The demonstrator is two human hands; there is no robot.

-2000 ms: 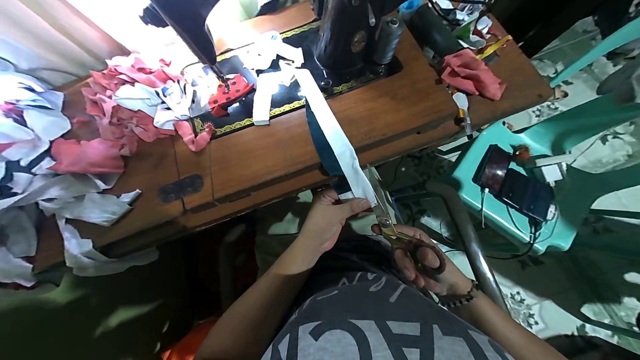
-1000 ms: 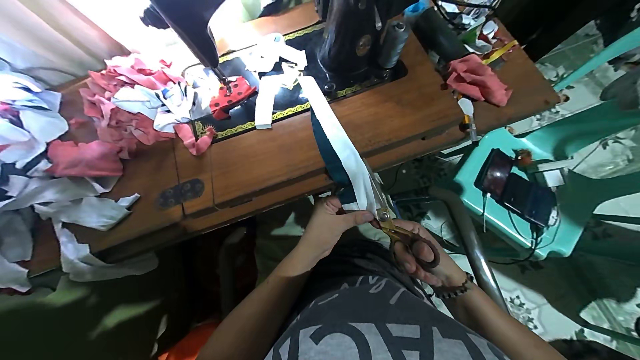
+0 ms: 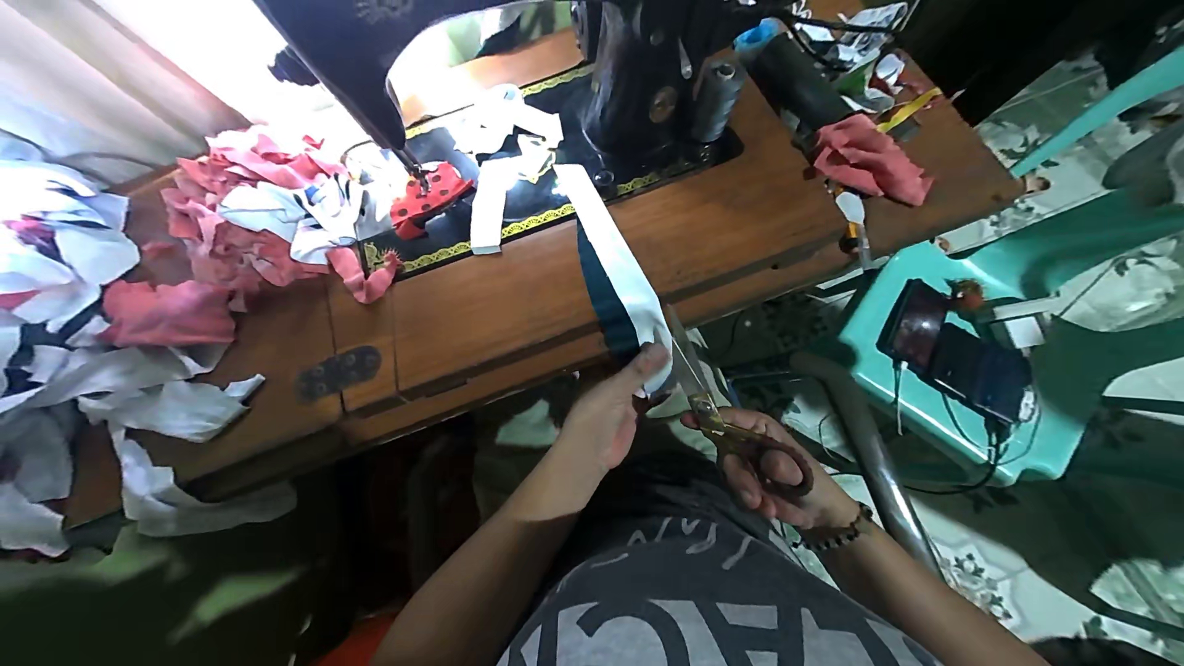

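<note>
My left hand (image 3: 606, 407) pinches the lower end of a long white fabric strip (image 3: 615, 254), which runs up over the table edge to the bed of a black sewing machine (image 3: 638, 92). In my right hand (image 3: 777, 472) is a pair of scissors (image 3: 708, 416) with dark handles, its blades pointing up just right of the strip's end. Dark teal cloth (image 3: 603, 296) shows beneath the strip. A red cloth piece with black dots (image 3: 430, 197) lies under the needle. Folded white strips (image 3: 490, 203) rest beside it.
Pink and white fabric scraps (image 3: 231, 250) heap on the left of the wooden table (image 3: 499, 314). A grey thread spool (image 3: 720, 100) stands by the machine; a pink cloth (image 3: 869, 162) lies at the right. A teal plastic chair (image 3: 860, 342) holds a dark device (image 3: 980, 365) with cables.
My left hand has risen slightly along the strip's lower end and turned more upright. The scissors have stayed in my right hand beside the strip.
</note>
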